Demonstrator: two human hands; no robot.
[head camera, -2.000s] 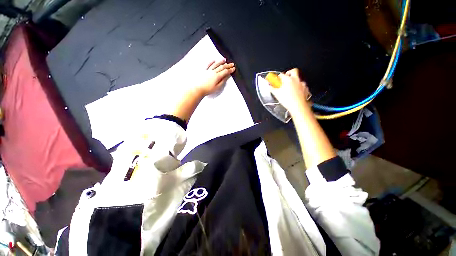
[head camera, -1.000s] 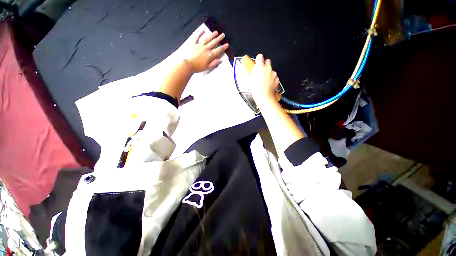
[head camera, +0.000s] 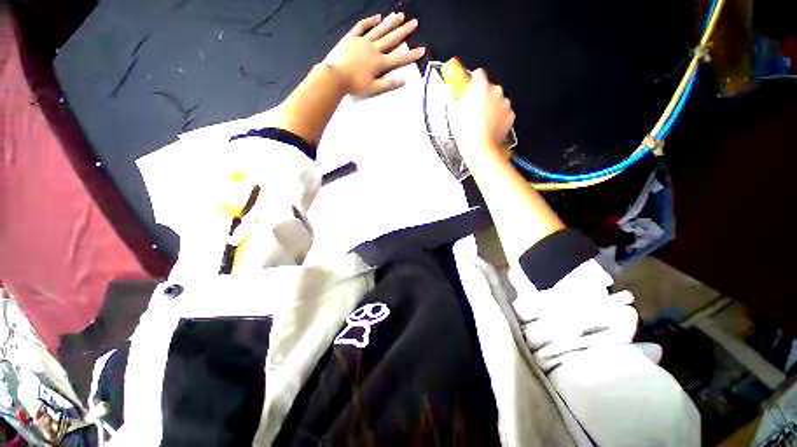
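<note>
A pale garment panel (head camera: 389, 166) lies on the black cloth-covered pressing table (head camera: 218, 52) in front of me. It is overexposed, with a small dark strip on it and a dark edge on its right. My left hand (head camera: 374, 57) lies flat on the panel's far end, fingers spread, holding nothing. My right hand (head camera: 486, 109) grips the orange handle of the steam iron (head camera: 441, 122). The iron's silvery soleplate is at the panel's right edge. Whether it presses on the panel or just beside it, I cannot tell.
Blue and yellow hoses (head camera: 603, 175) curve from the iron to the upper right. A red-covered table (head camera: 52, 201) stands at the left. A dark red surface (head camera: 734, 201) and a blue crate with scraps (head camera: 651, 223) are at the right, above the tiled floor (head camera: 682, 288).
My left hand has moved from the panel's middle to its far end, fingers now spread. The iron in my right hand has moved left and farther away, up to the panel's edge.
</note>
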